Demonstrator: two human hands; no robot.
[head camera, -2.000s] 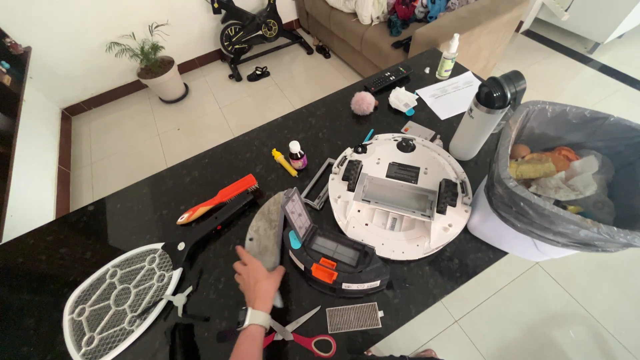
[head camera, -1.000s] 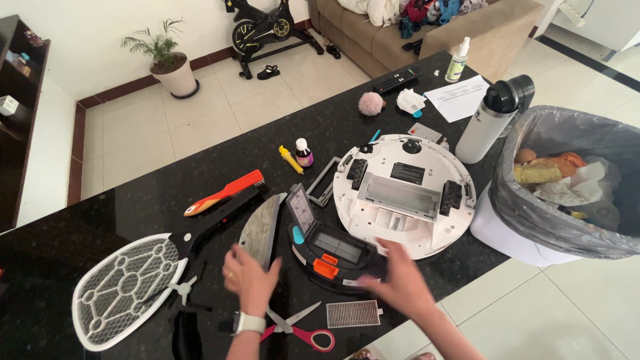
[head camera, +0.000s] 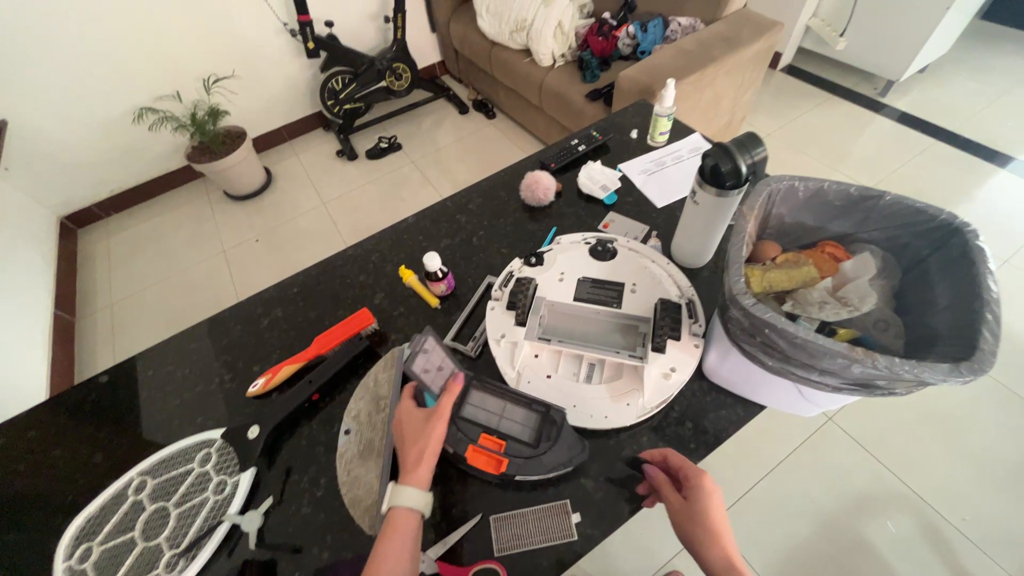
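Note:
My left hand (head camera: 428, 428) is on the left end of a dark robot vacuum dustbin (head camera: 520, 432), thumb and fingers about its raised, hinged lid (head camera: 432, 364). My right hand (head camera: 676, 484) is to the right of the dustbin, near the counter's front edge, thumb and fingertips together on a small dark thing, too small to name. A grey mop pad on its plate (head camera: 368, 440) lies left of the dustbin. The upturned white robot vacuum (head camera: 592, 392) lies behind it. A pleated filter (head camera: 534, 527) and red-handled scissors (head camera: 460, 552) lie in front.
On the black stone counter are an orange brush (head camera: 316, 348), an electric fly swatter (head camera: 160, 512), a small bottle (head camera: 438, 274), a grey frame (head camera: 472, 316) and a steel flask (head camera: 708, 208). A lined waste bin (head camera: 936, 368) stands at the right edge.
My left hand has moved from over the mop pad to the dustbin's lid. My right hand, out of view at first and then beside the dustbin, is now farther right and its fingers are closed together.

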